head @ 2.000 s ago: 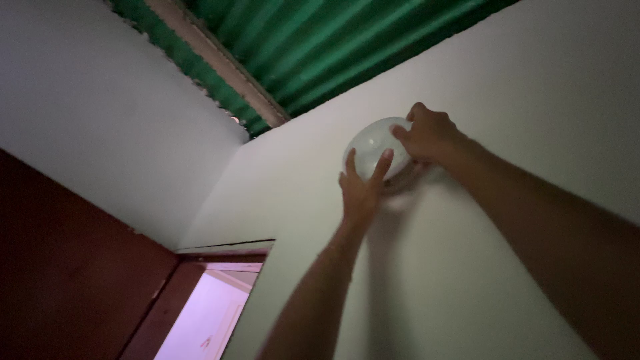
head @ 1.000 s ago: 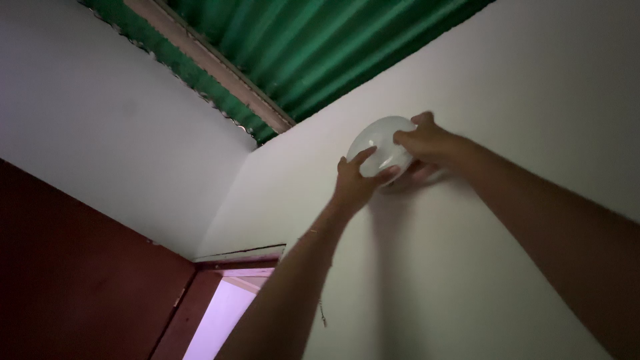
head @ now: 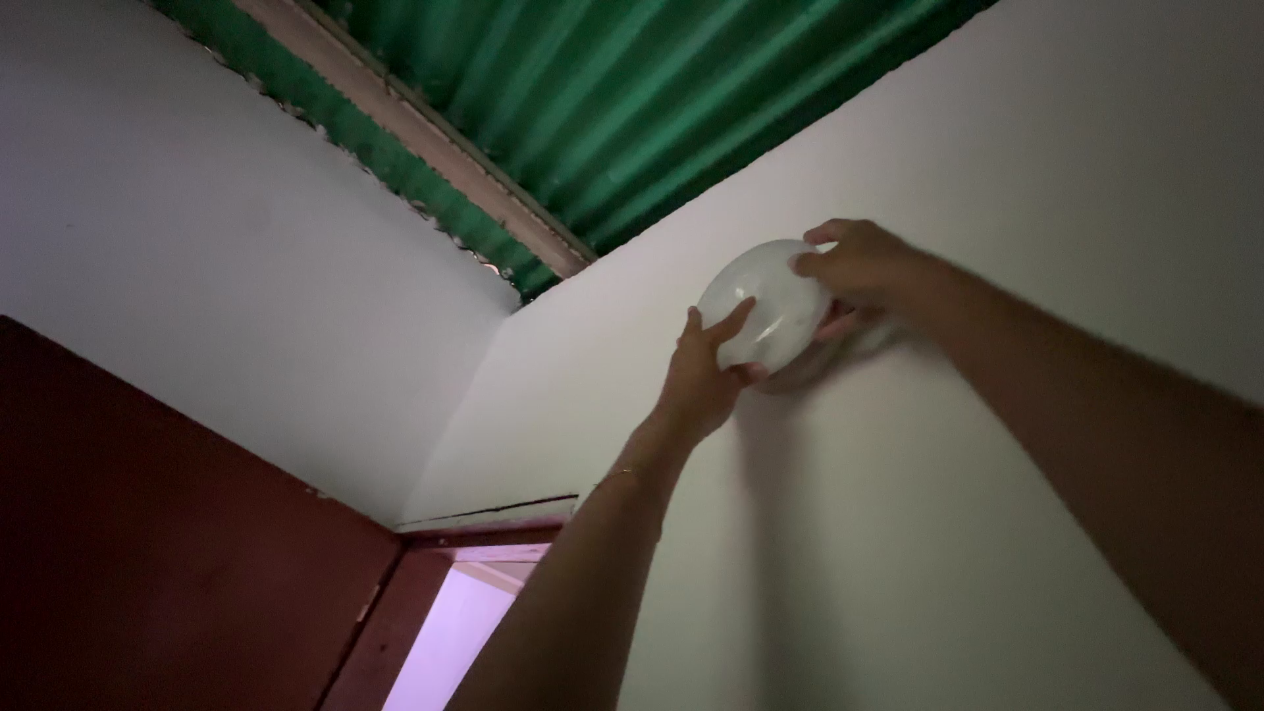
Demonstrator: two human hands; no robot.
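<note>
A glossy white dome, apparently a light fixture cover, (head: 765, 296) is up against the pale wall, its shadow falling below it. My left hand (head: 706, 370) grips its lower left rim, one finger lying across the front and another at the bottom edge. At the upper right rim, my right hand (head: 854, 272) holds on with fingertips on the front surface and other fingers behind the edge. Whether the dome touches the wall or a base behind it cannot be seen.
Green corrugated roofing (head: 612, 109) with a beam (head: 425, 133) runs overhead. A dark red door (head: 158, 533) stands at the lower left, beside a doorway with a frame (head: 494, 538) and bright light beyond.
My left hand has shifted its hold on the dome, from fingers spread upward across its front to a grip on the lower left rim. My right hand stays at the right side.
</note>
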